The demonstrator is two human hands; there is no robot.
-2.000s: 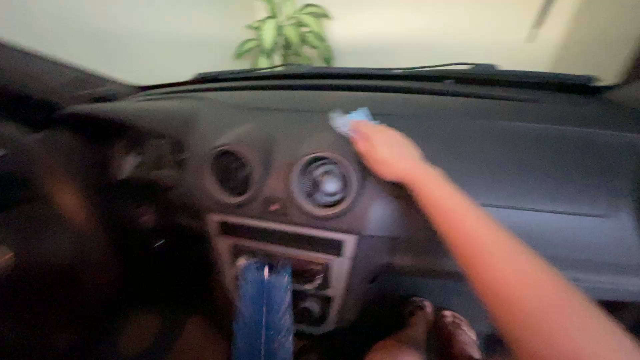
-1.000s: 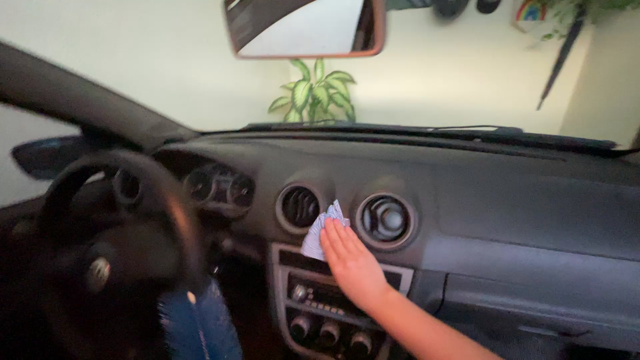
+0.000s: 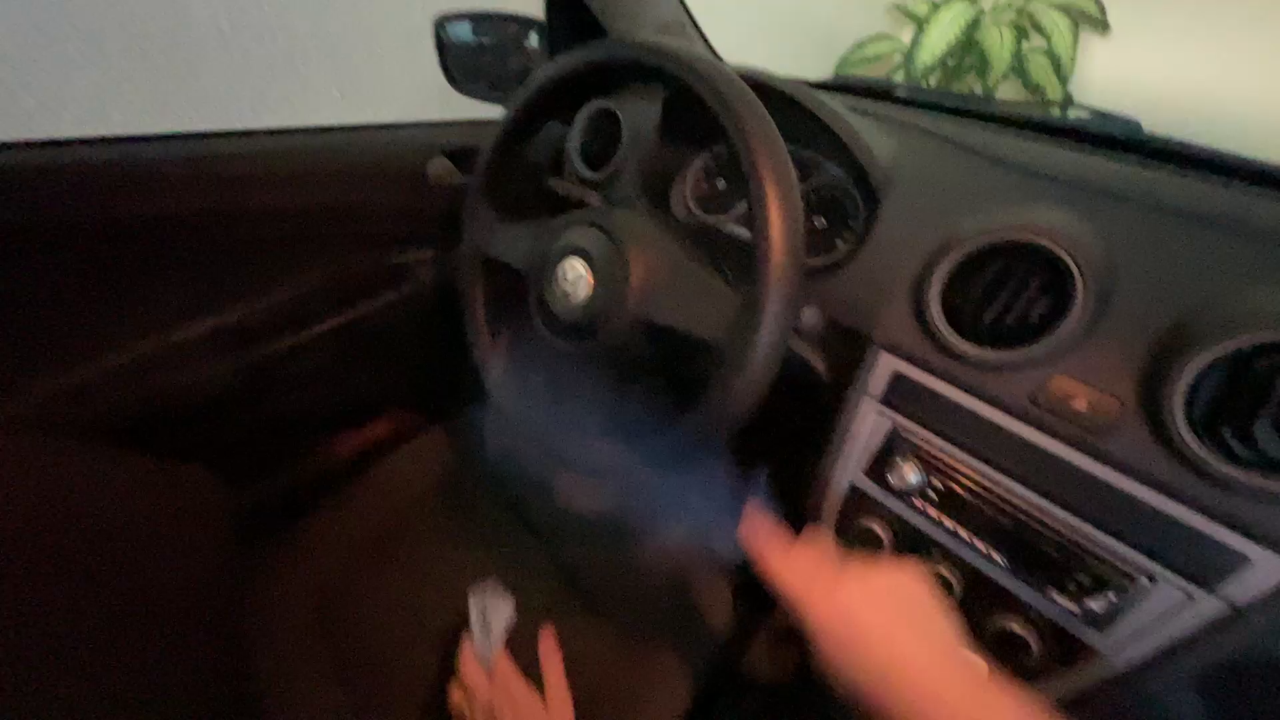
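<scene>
At the bottom, my left hand [image 3: 510, 685] has a small pale crumpled cloth [image 3: 490, 615] at its fingertips, with another finger raised apart. My right hand [image 3: 865, 605] is blurred in front of the centre console, left of the radio's lower controls. A blurred blue fabric-like thing [image 3: 620, 460] stretches from below the steering wheel [image 3: 780, 230] towards the fingertips of my right hand; whether that hand holds it cannot be told. The car radio [image 3: 1010, 530] and the round air vent [image 3: 1003, 297] lie beyond my right hand.
The dark door panel [image 3: 250, 230] runs along the left, with the side mirror [image 3: 490, 55] outside. Behind the wheel is the instrument cluster [image 3: 770, 200]. The dashboard [image 3: 960, 170] reaches to the windscreen, and a leafy plant [image 3: 990, 50] stands outside it.
The view has swung left and down. My right hand has left the dashboard vents, where it held a pale cloth. My left hand has come into view with a pale cloth.
</scene>
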